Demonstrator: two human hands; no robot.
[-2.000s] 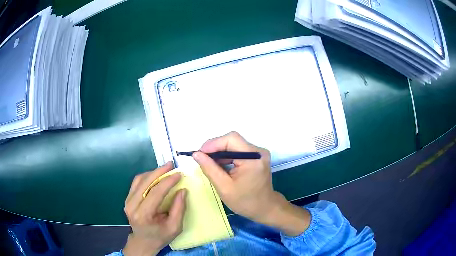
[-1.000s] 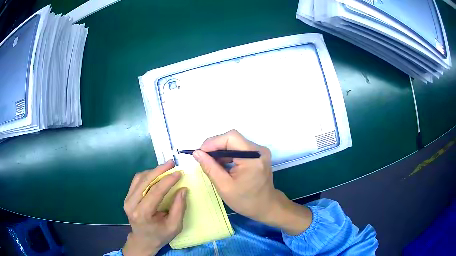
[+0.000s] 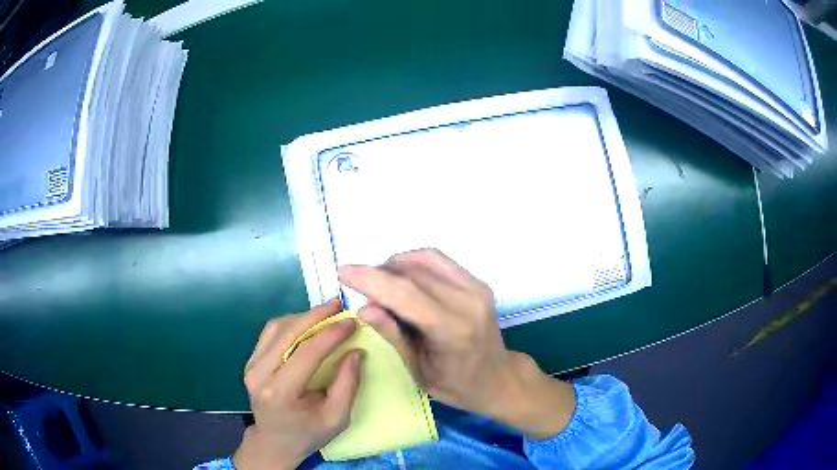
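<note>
A back cover (image 3: 477, 202), glaring white, lies flat on a white interleaf sheet (image 3: 638, 220) that sticks out around its edges. My left hand (image 3: 303, 381) holds a pale yellow sticker sheet (image 3: 381, 404), bent at its upper edge, at the cover's lower left corner. My right hand (image 3: 440, 321) is over the same corner with its index finger extended onto the cover's left edge. The dark tweezers (image 3: 401, 323) are mostly hidden inside my right hand; their tips cannot be seen. No adhesive piece can be made out.
A stack of covers with white layered edges (image 3: 133, 128) stands at the left of the green bench (image 3: 220, 303). Another stack (image 3: 707, 83) stands at the upper right. A blue plastic object (image 3: 55, 431) is below the bench at the lower left. Yellow line marking (image 3: 780, 317) shows on the floor.
My right index finger has reached out to the cover's left edge, and the tweezers have turned back into the hand. The whole view has shifted slightly; my left hand still holds the yellow sheet.
</note>
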